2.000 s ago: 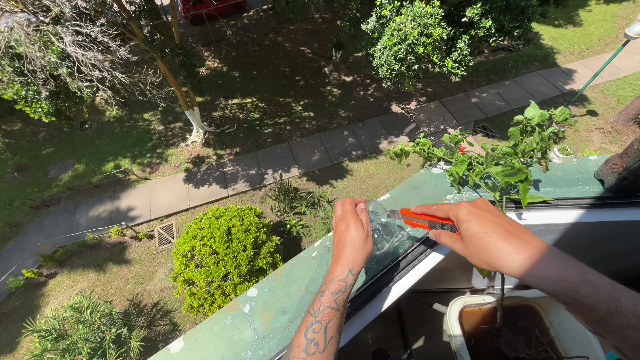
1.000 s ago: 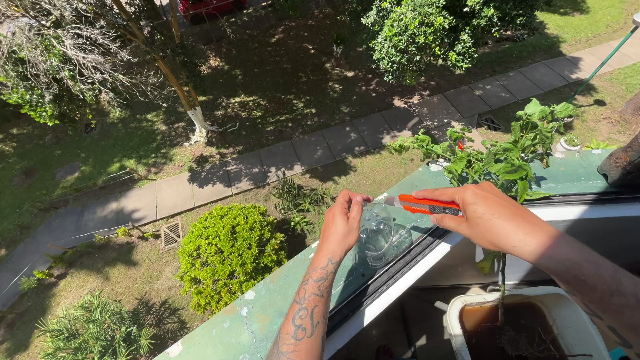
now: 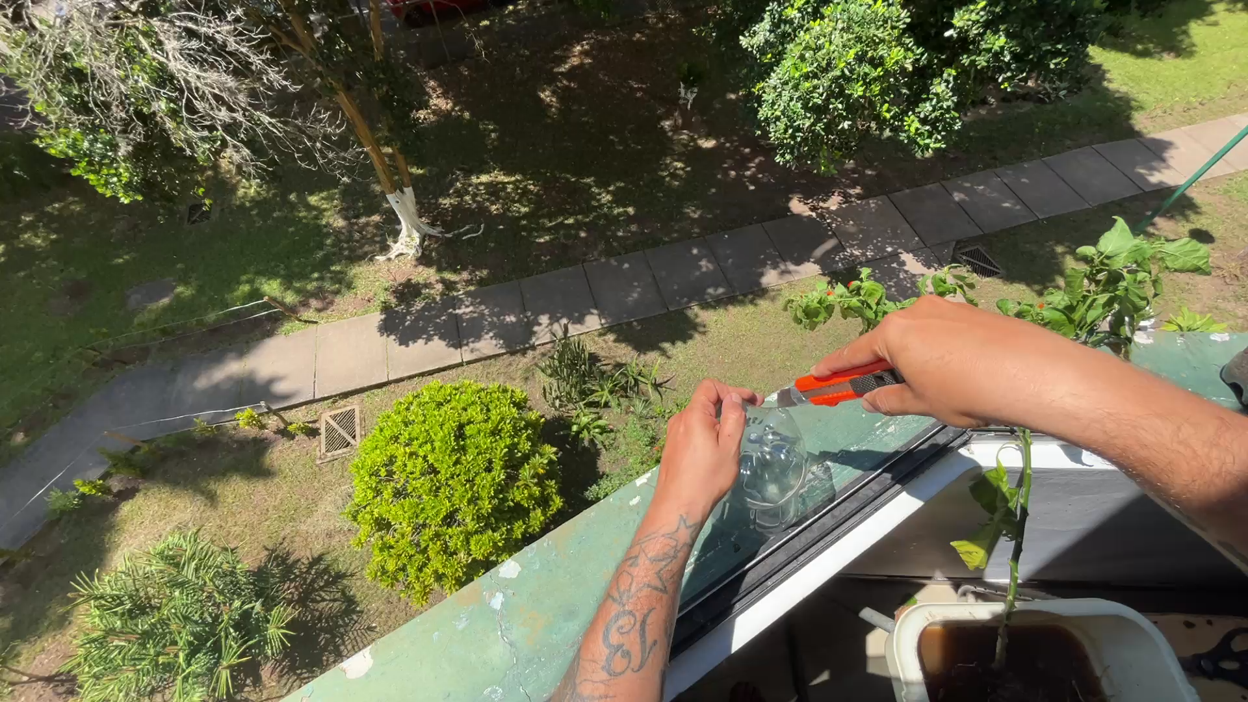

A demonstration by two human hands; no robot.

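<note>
My right hand [image 3: 936, 366] grips an orange and black utility knife [image 3: 840, 384], its blade end pointing left towards the fingertips of my left hand [image 3: 710, 434]. The left fingers are pinched together at the top of a clear plastic bottle [image 3: 772, 478], close by the blade; what exactly they pinch is too small to tell. The bottle is over the green painted ledge [image 3: 526, 585], beside the black and white window frame [image 3: 819, 556]. Part of its top is hidden by the left fingers.
A leafy potted plant [image 3: 1014, 546] rises from a white plastic tub [image 3: 1141, 634] at the lower right, its leaves behind my right arm. Scissors [image 3: 1224, 658] lie at the right edge. Beyond the ledge, far below, are a paved path [image 3: 643, 288] and a round bush [image 3: 453, 487].
My right hand has changed its hold on the knife, with the wrist now higher and further over the plant. Both hands remain close together at the bottle.
</note>
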